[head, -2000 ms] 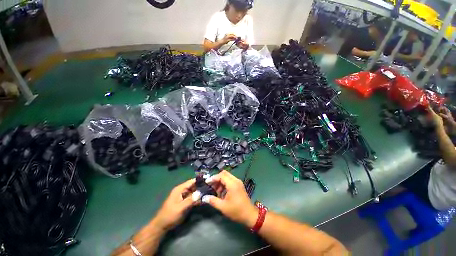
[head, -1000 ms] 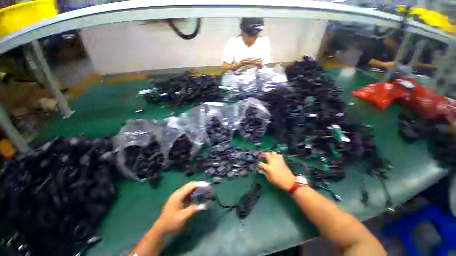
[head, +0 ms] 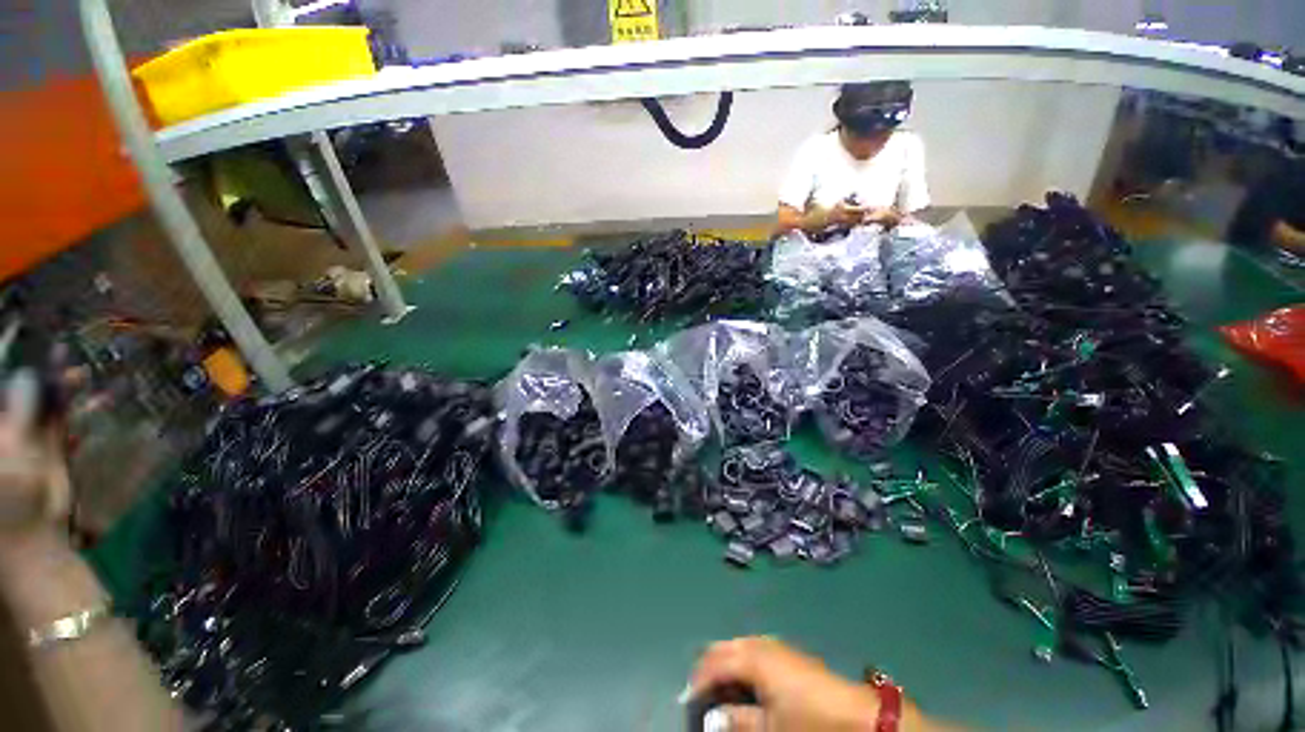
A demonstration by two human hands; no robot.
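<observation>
My right hand (head: 766,684), with a red bracelet, is low at the bottom edge, fingers closed around a small black part (head: 726,695) that is partly hidden. A white fingertip cover shows there. My left hand (head: 26,451) is raised at the far left edge, blurred and partly cut off, above a silver bracelet; something dark is at its fingers, unclear. A loose heap of black ring parts (head: 784,511) with grey edges lies in front of four open clear bags (head: 723,358) of black parts. Black coiled units (head: 336,486) form a big pile at left.
Cables with green circuit boards (head: 1176,475) are heaped at right. A flatter cable pile (head: 673,272) and whitish bags (head: 830,268) lie at the far side, before a seated person (head: 854,175). A rail (head: 802,65) crosses overhead, with a yellow bin (head: 258,72). A red bag (head: 1271,339) is at right.
The view has swung left. My left hand has moved from the bench centre to the far left. My right hand has left the ring heap and come nearer. The cable bundle at the centre no longer shows.
</observation>
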